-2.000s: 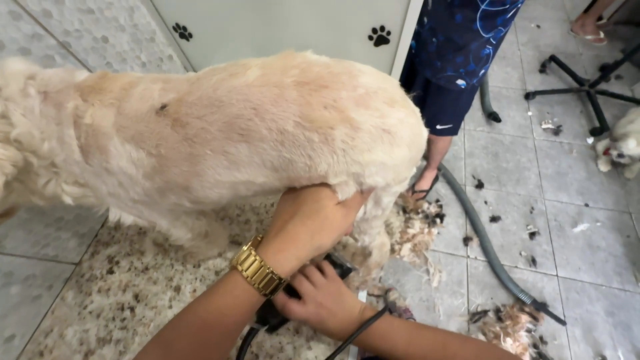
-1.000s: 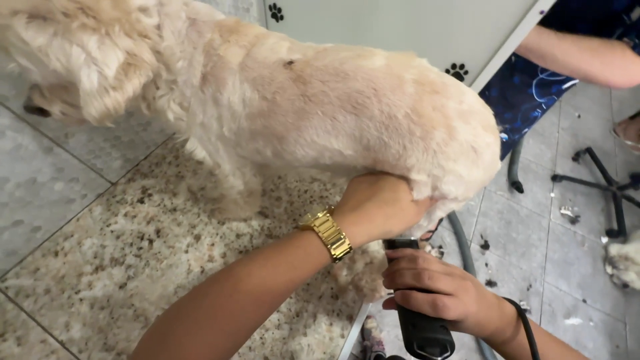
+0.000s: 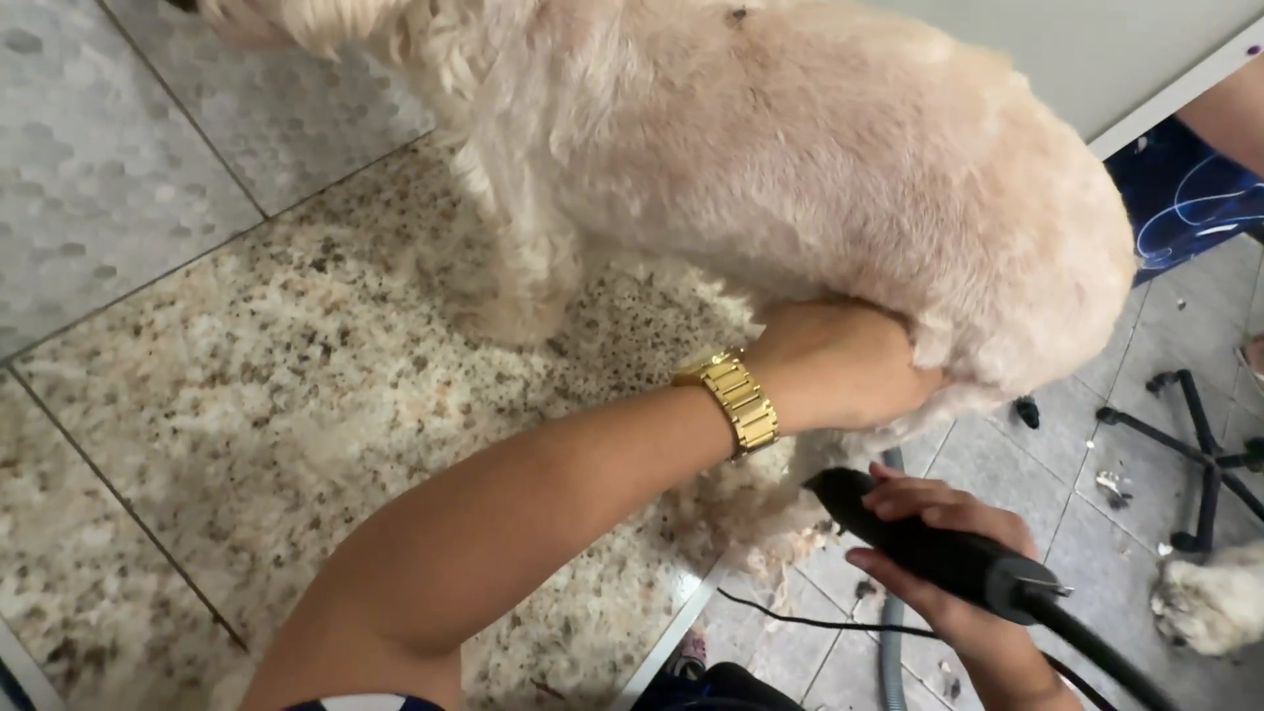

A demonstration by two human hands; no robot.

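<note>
A cream-coated dog point(image 3: 810, 148) with a closely clipped back stands on a speckled stone-look tabletop point(image 3: 326, 415). My left hand point(image 3: 849, 365), with a gold watch point(image 3: 739, 400) at the wrist, grips the upper part of the dog's hind leg under the flank; its fingertips are hidden behind the leg. In my right hand point(image 3: 958, 553) is a black corded electric clipper point(image 3: 918, 543), its blade end at the lower hind leg point(image 3: 780, 494), near the table's edge. Whether the blade touches the fur I cannot tell.
A light panel point(image 3: 1086, 49) stands behind the dog. Past it is a person in blue patterned clothing point(image 3: 1185, 197). On the tiled floor are a grey hose point(image 3: 892, 632), loose hair, a black wheeled chair base point(image 3: 1205, 454) and another light-coated dog point(image 3: 1215, 597). The clipper's cord trails at lower right.
The clipper in my right hand has turned; its blade end now points up and left at the lower hind leg. My left hand stays at the upper leg. The view has moved closer.
</note>
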